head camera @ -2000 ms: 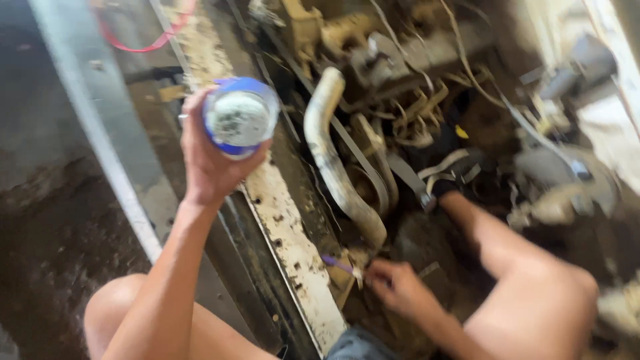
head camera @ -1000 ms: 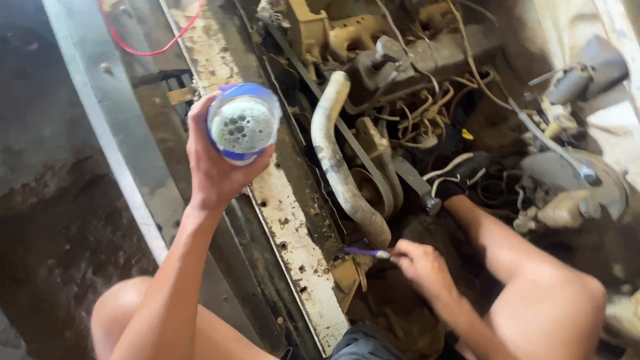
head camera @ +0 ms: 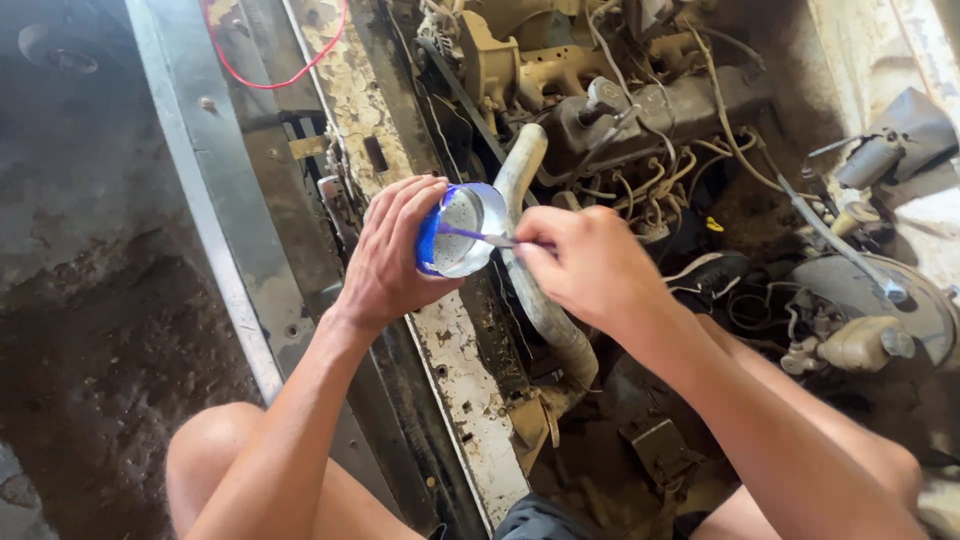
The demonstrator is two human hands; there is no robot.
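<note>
My left hand [head camera: 394, 251] is wrapped around a blue cup-like container [head camera: 427, 244] with a clear or pale rim, tilted to the right. Foamy, greyish liquid [head camera: 459, 217] shows inside it. Between the thumb and fingers of my right hand [head camera: 574, 259] is a thin brush-like tool [head camera: 480, 235], its purple end inside the container's mouth. Its bristles cannot be made out. Beneath both hands run a chipped, painted metal crossmember [head camera: 457, 375] and a dirty, pale radiator hose [head camera: 529, 289].
A dusty engine [head camera: 667, 105] with a valve cover and bent metal lines fills the upper right. A brake booster [head camera: 892, 300] and a fluid reservoir [head camera: 862, 343] lie at the right. A red wire [head camera: 277, 86] loops at the upper left, over the metal front panel [head camera: 217, 172].
My right hand has risen from beside the hose's lower end to the container, bringing the purple-ended tool into its mouth. The container, upright before, now leans to the right.
</note>
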